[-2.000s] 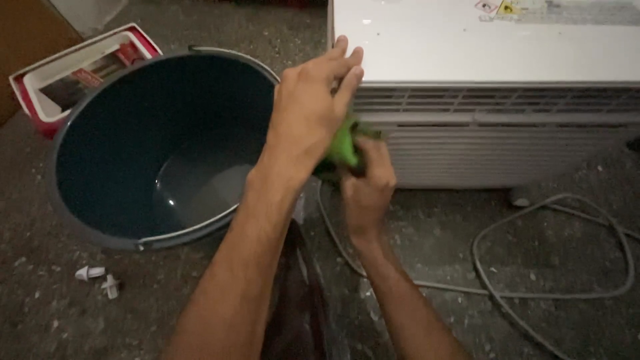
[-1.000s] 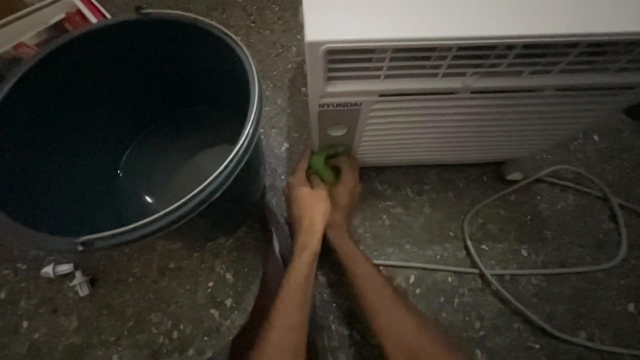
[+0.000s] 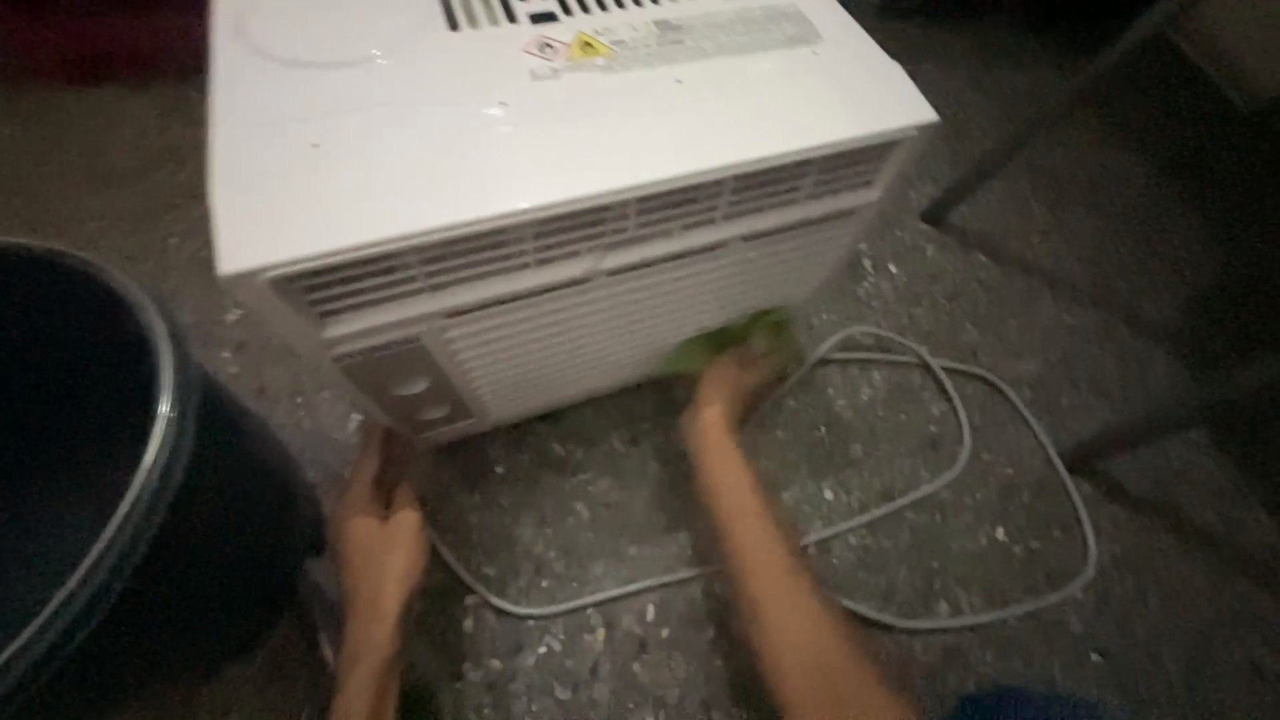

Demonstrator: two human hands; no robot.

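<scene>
A white Hyundai window air conditioner (image 3: 560, 330) stands at a slant on the floor, its louvred front facing me. My left hand (image 3: 380, 520) is at its lower left front corner, below the control panel (image 3: 405, 385); the fingertips are partly hidden under the edge, and the hand seems to grip that corner. At the lower right front, my right hand (image 3: 735, 385) holds a green cloth (image 3: 730, 340) against the bottom of the casing. Motion blurs that hand and the cloth.
A dark bucket (image 3: 165, 400) with a pale rim stands at the left, close to my left forearm. A grey power cord (image 3: 960, 620) lies looped on the speckled floor in front and to the right. Thin dark legs of some frame (image 3: 1040, 120) rise at the right.
My hands, together on the green cloth at the unit's left front corner one second ago, are now apart, with the cloth at the right in my right hand. The view has shifted right.
</scene>
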